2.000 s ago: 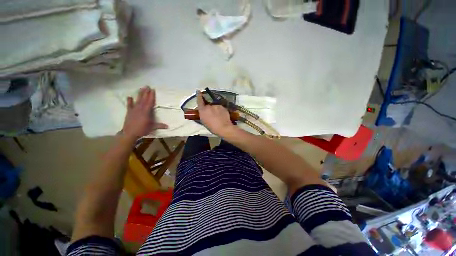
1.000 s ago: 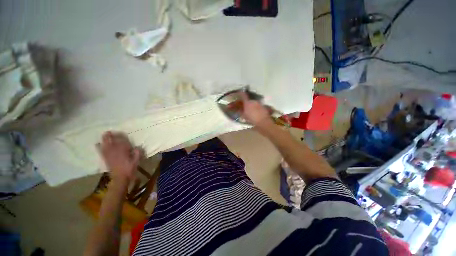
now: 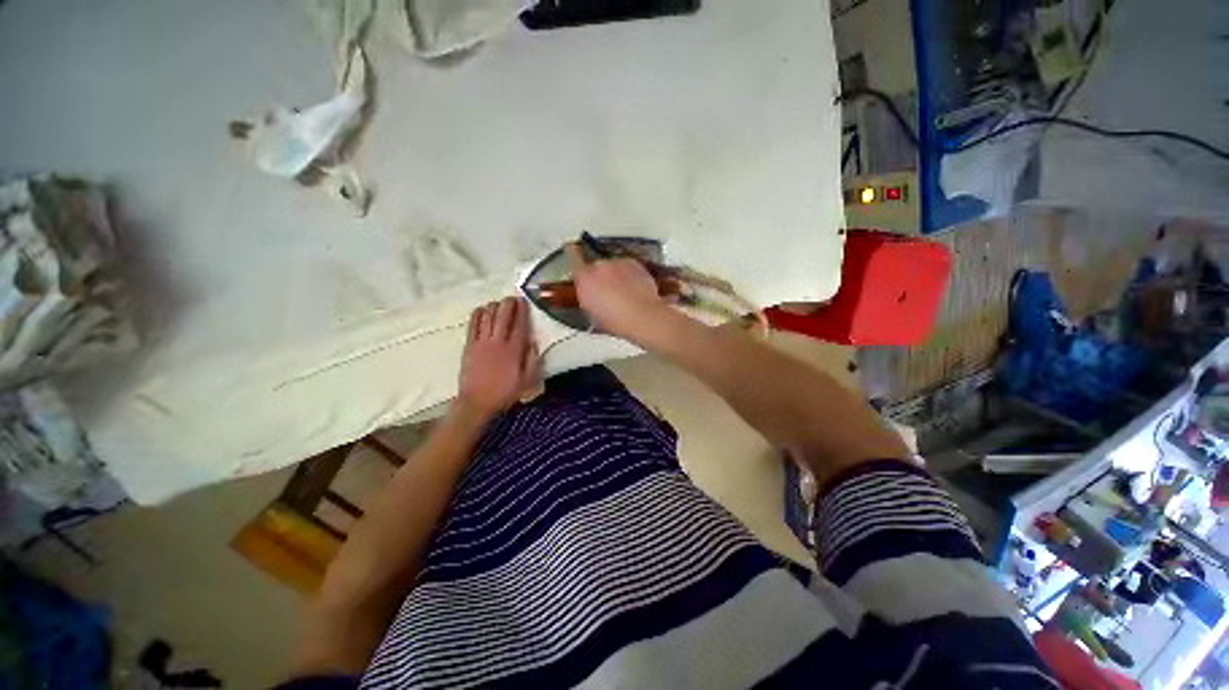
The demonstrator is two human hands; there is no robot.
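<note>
A long cream cloth piece (image 3: pixel 364 357) lies along the near edge of the off-white table cover (image 3: pixel 647 121), with a seam line along it. My right hand (image 3: pixel 617 290) is closed around the handle of the steam iron (image 3: pixel 559 286), whose pointed tip faces left. The iron rests on the cloth's right end. My left hand (image 3: pixel 499 353) lies flat on the cloth, just left of the iron's tip, fingers close together. It grips nothing that I can see. The iron's tan hose (image 3: pixel 728 299) trails to the right.
Heaped cream cloth (image 3: pixel 61 276) lies at the table's left. A thin white cloth scrap (image 3: pixel 307 135) and the black iron rest (image 3: pixel 607 11) are at the back. A red stool (image 3: pixel 896 290) stands off the right edge, a wooden stool (image 3: pixel 290 539) below the near edge.
My left hand has moved right along the cloth, close to the iron. The iron went right, then came back left in my right hand. The camera view has shifted.
</note>
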